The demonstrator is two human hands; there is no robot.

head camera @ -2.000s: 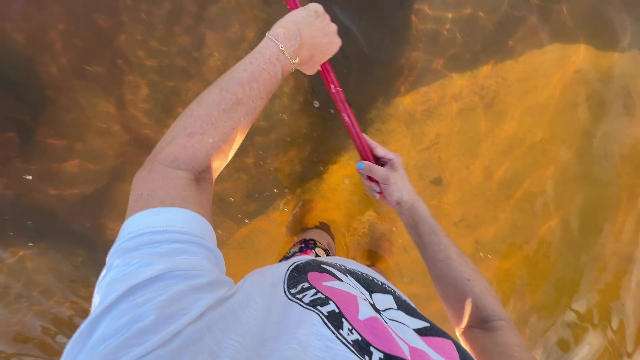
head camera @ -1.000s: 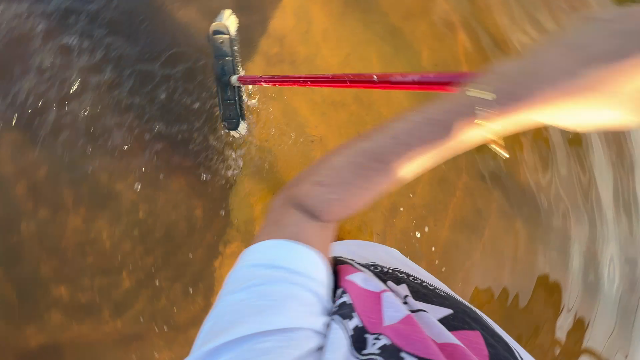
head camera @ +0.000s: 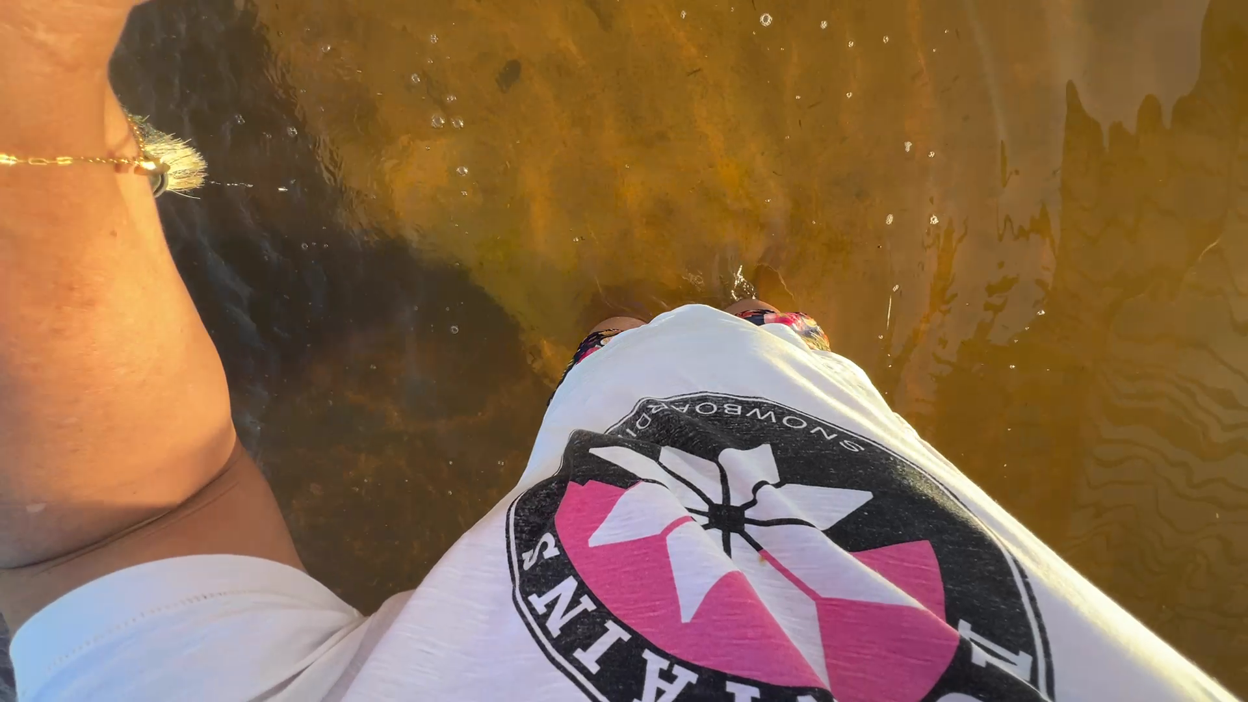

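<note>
Part of my left hand (head camera: 58,58) shows at the top left corner, cut off by the frame, with a thin gold chain bracelet (head camera: 68,160) at the wrist. Its fingers and anything in them are out of sight. Pale bristles of the brush head (head camera: 180,164) stick out from behind that wrist; the rest of the head and its red pole are hidden or outside the frame. My right hand is out of view.
Shallow amber-brown water (head camera: 604,146) surrounds my legs, with a dark patch (head camera: 380,390) at the left and rippled reflections (head camera: 1160,390) at the right. My white printed T-shirt (head camera: 468,575) fills the lower middle, above patterned shorts (head camera: 801,330).
Two seconds ago both hands gripped the red pole; one second ago its brush head splashed in the water. Now the pole is not seen, and my left arm is at the left edge.
</note>
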